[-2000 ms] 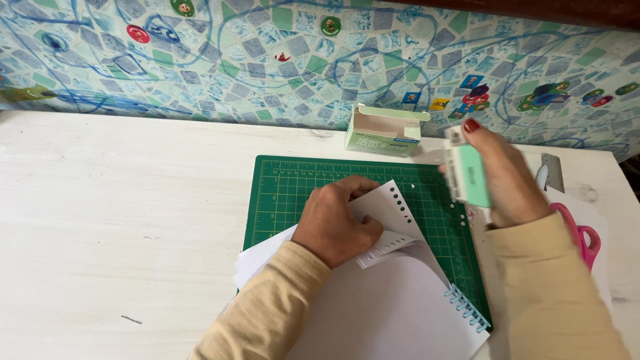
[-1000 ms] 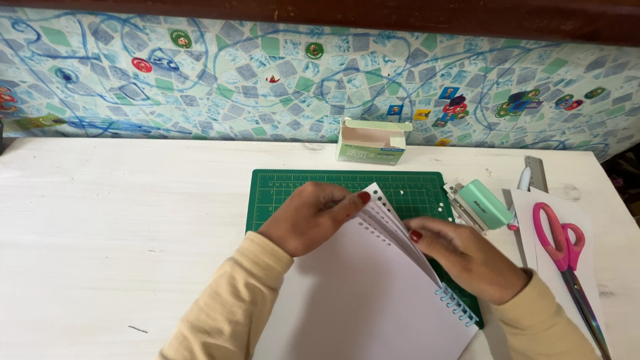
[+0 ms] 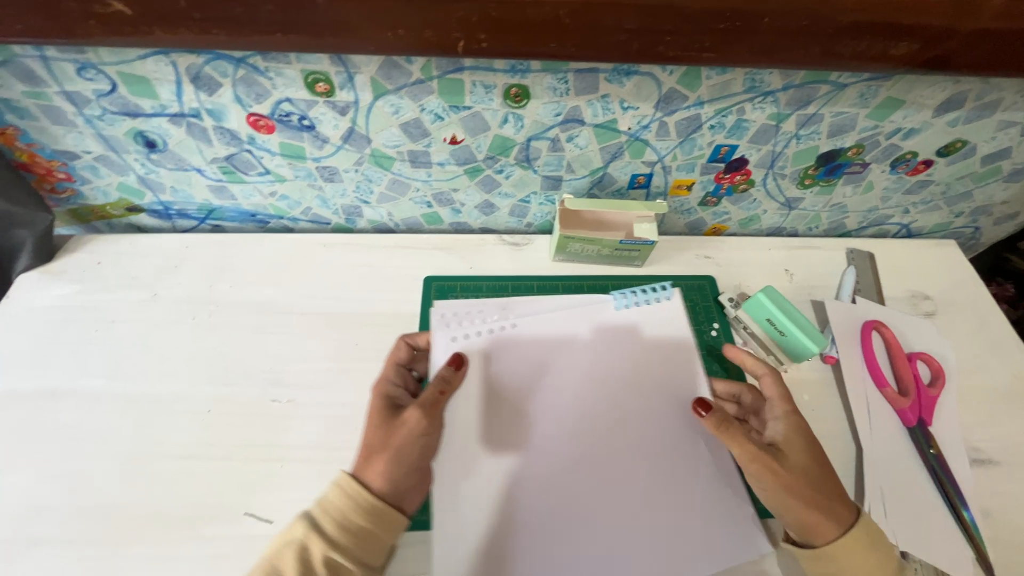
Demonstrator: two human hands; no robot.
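Observation:
Several white paper sheets [image 3: 592, 432] lie over a green cutting mat [image 3: 724, 316], with rows of punched holes near their upper left corner. A short light-blue binding comb [image 3: 643, 296] sits on the top edge, toward the right. My left hand [image 3: 412, 416] grips the sheets' left edge, its thumb on top. At the right edge, my right hand [image 3: 776, 448] has its thumb against the paper and its index finger raised. Just beyond the right hand, a mint-green hole punch [image 3: 780, 324] rests beside the mat.
An opened light-green carton [image 3: 604, 240] stands at the back near the patterned wall. On the right, pink-handled scissors [image 3: 920, 416] lie on white paper pieces [image 3: 888, 496], near a metal ruler [image 3: 866, 276] and a pen [image 3: 846, 286]. A dark object [image 3: 22, 220] is at the far left.
The hole punch, in my right hand two seconds ago, lies on the table. The sheets have been turned, so the comb has gone from their right side to the top edge. Both hands now hold opposite edges.

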